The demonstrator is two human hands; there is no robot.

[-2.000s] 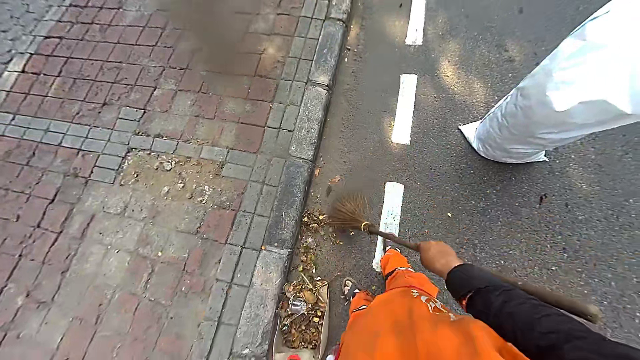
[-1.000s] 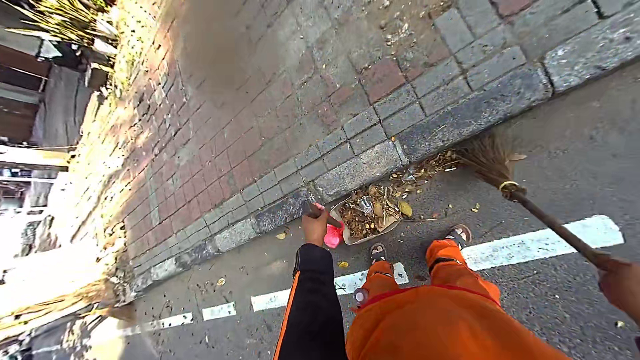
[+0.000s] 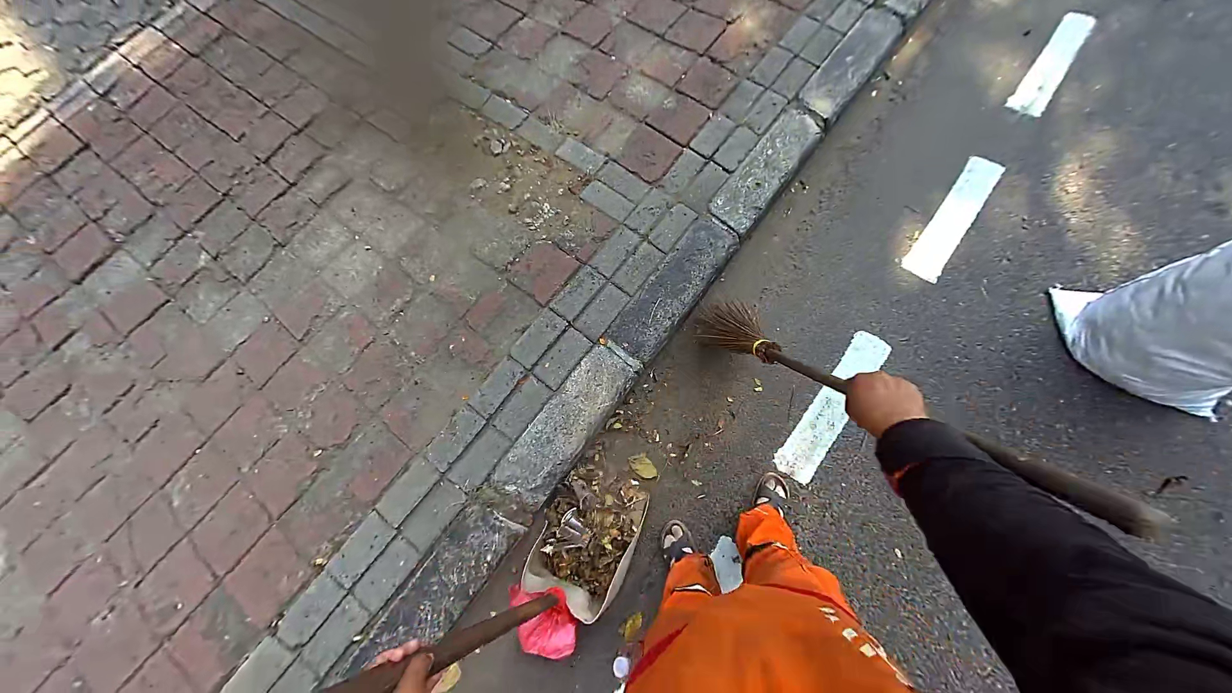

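Note:
My right hand [image 3: 884,402] grips the wooden handle of a stick broom [image 3: 733,330], whose bristles rest near the curb on the asphalt. At the bottom edge, my left hand [image 3: 416,667] is closed around a wooden handle [image 3: 491,628], partly cut off by the frame. That handle reaches a pink plastic bag [image 3: 547,626] at the near end of an open scoop [image 3: 630,568]. Dry leaves and litter [image 3: 589,539] fill the scoop, which lies against the curb. More leaves spread beyond its far end.
A stone curb [image 3: 674,279] runs diagonally between the brick pavement [image 3: 289,337] and the road. A large whitish sack [image 3: 1155,327] stands on the asphalt at right. White painted dashes [image 3: 953,219] mark the road. My sandaled feet [image 3: 677,539] are beside the scoop.
My left hand, near the pink bag one second ago, now holds the wooden handle farther back. The bristles, beside the leaf pile before, are now farther along the curb. The view has turned.

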